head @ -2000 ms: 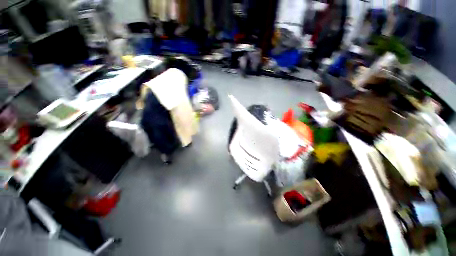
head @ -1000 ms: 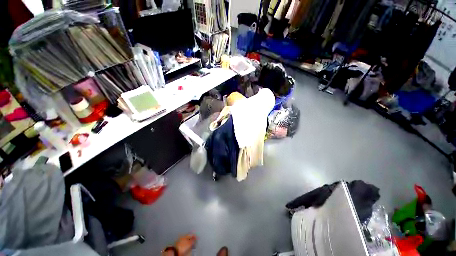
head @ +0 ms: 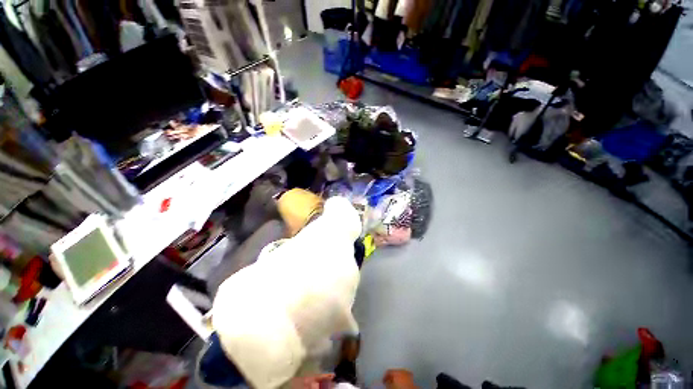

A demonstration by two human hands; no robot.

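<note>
A chair draped with cream cloth [head: 285, 304] stands nearest in front of me, left of centre. Dark blue cloth [head: 219, 366] shows under it and a mustard cloth [head: 299, 209] lies behind it. Two small skin-coloured shapes at the bottom edge look like my left hand [head: 315, 381] and my right hand [head: 399, 379]. Both are blurred and cut off, so their fingers and anything in them cannot be made out.
A long white desk [head: 254, 163] with papers and a framed green panel [head: 90, 260] runs along the left. A heaped blue container [head: 391, 182] and plastic bags stand beyond the chair. Grey floor [head: 501, 228] lies right. Clothes racks [head: 448, 30] line the back; green and red items sit bottom right.
The view has swung and moved nearer the draped chair, which now looks larger. The white chair at the lower right has left the view. The skin-coloured shapes at the bottom have shifted right.
</note>
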